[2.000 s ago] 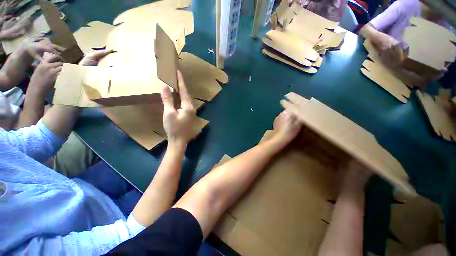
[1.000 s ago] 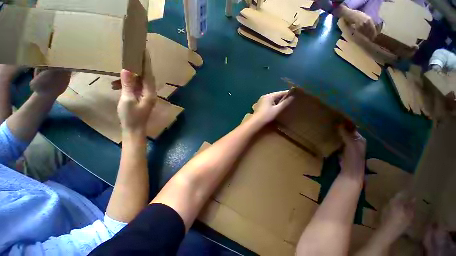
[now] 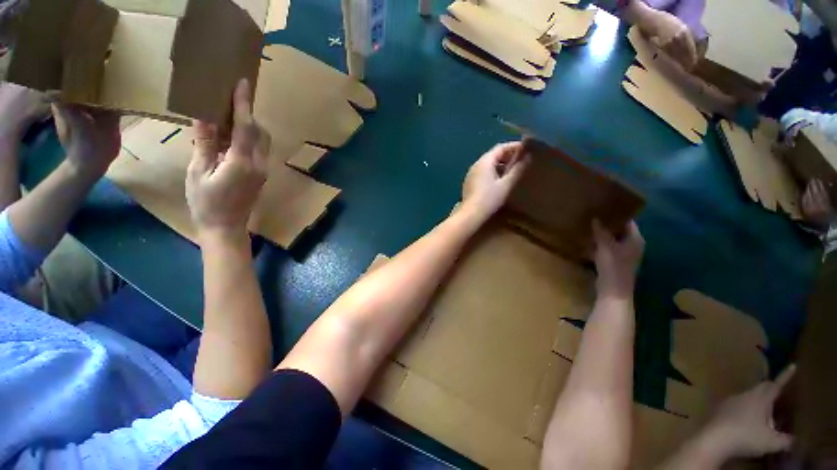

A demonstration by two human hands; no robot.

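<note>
A brown part-folded box [image 3: 496,321] lies before me on the dark green table. Its near part is flat, with short slits along the right edge. Its far panel [image 3: 564,197] stands raised, with the lid panel seen nearly edge-on beyond it. My left hand [image 3: 491,176] grips the raised part's far left corner, thumb and fingers pinched on it. My right hand [image 3: 617,255] holds the right end of the raised panel, thumb on the near face. The far side of the raised panel and some fingertips are hidden.
At left, a person in light blue holds up a part-folded box [image 3: 138,55] above blanks [image 3: 307,101]. A blank stack [image 3: 500,46] and an upright post [image 3: 356,37] stand at the far side. Blanks [image 3: 720,344] and another person's hand [image 3: 748,422] are close at right.
Both my hands have moved left and the right hand has lowered; the raised panel now shows more of its face. The neighbour's box at left has been turned.
</note>
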